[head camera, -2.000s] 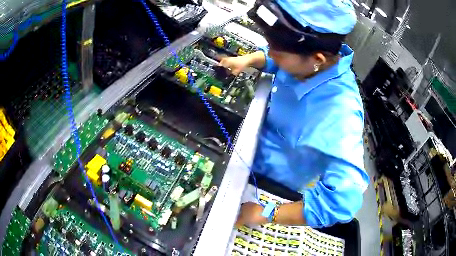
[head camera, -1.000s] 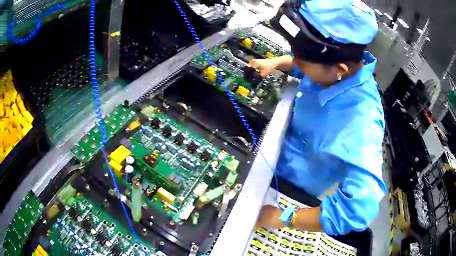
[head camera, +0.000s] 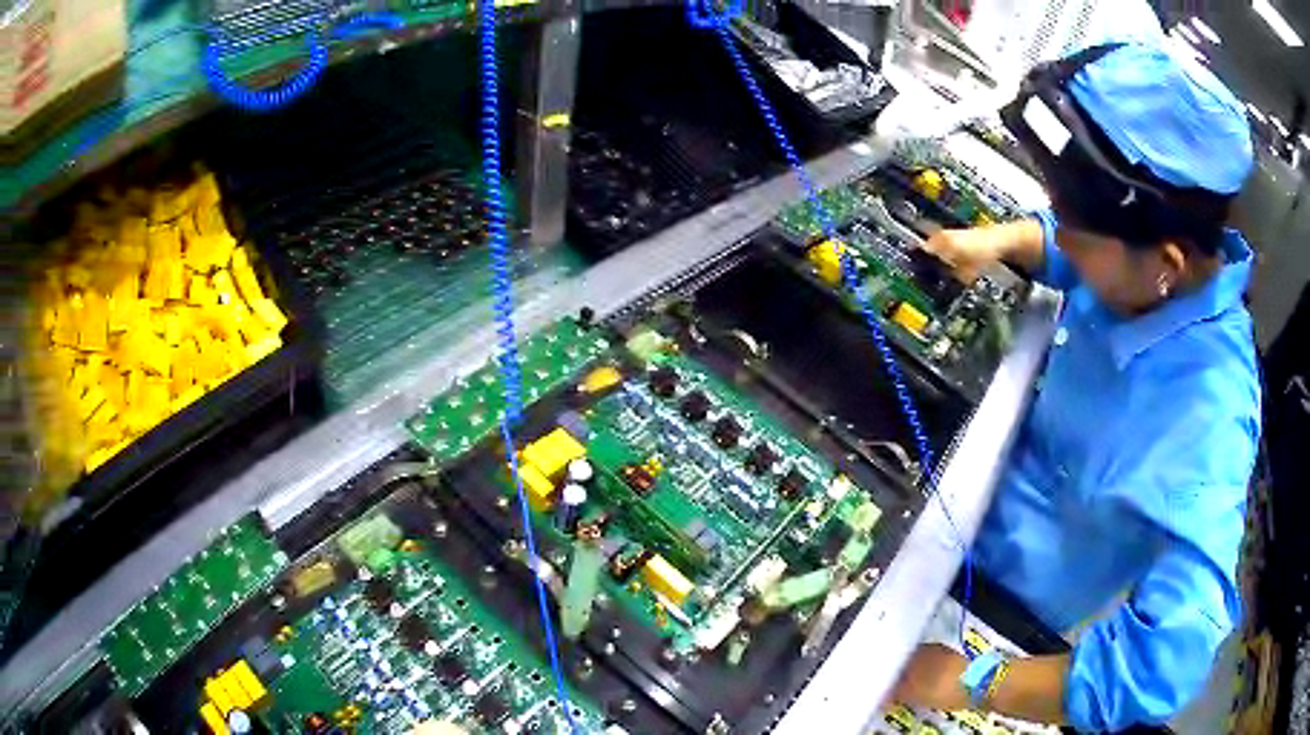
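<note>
Neither of my hands can be made out; a small pale patch at the bottom edge is too cut off to identify. A green circuit board (head camera: 690, 488) lies in a black carrier (head camera: 718, 675) in front of me, with yellow box capacitors (head camera: 550, 467), small cylinders and greenish clamps (head camera: 582, 586) on and around it. A narrow green board strip (head camera: 510, 381) lies along its far edge. A second main board (head camera: 388, 646) is nearer, cut off by the bottom edge, with another strip (head camera: 194, 603) beside it.
A black bin holds loose yellow blocks (head camera: 165, 309) at left. A metal rail (head camera: 388, 460) runs behind the carriers. Coiled blue cords (head camera: 499, 244) hang across the view. A coworker in a blue smock (head camera: 1135, 445) reaches over a farther board (head camera: 905, 273) at right.
The view has swung left, so boards and coworker sit farther right and the bin of yellow blocks shows more fully. The coworker's hand stays over the farther board.
</note>
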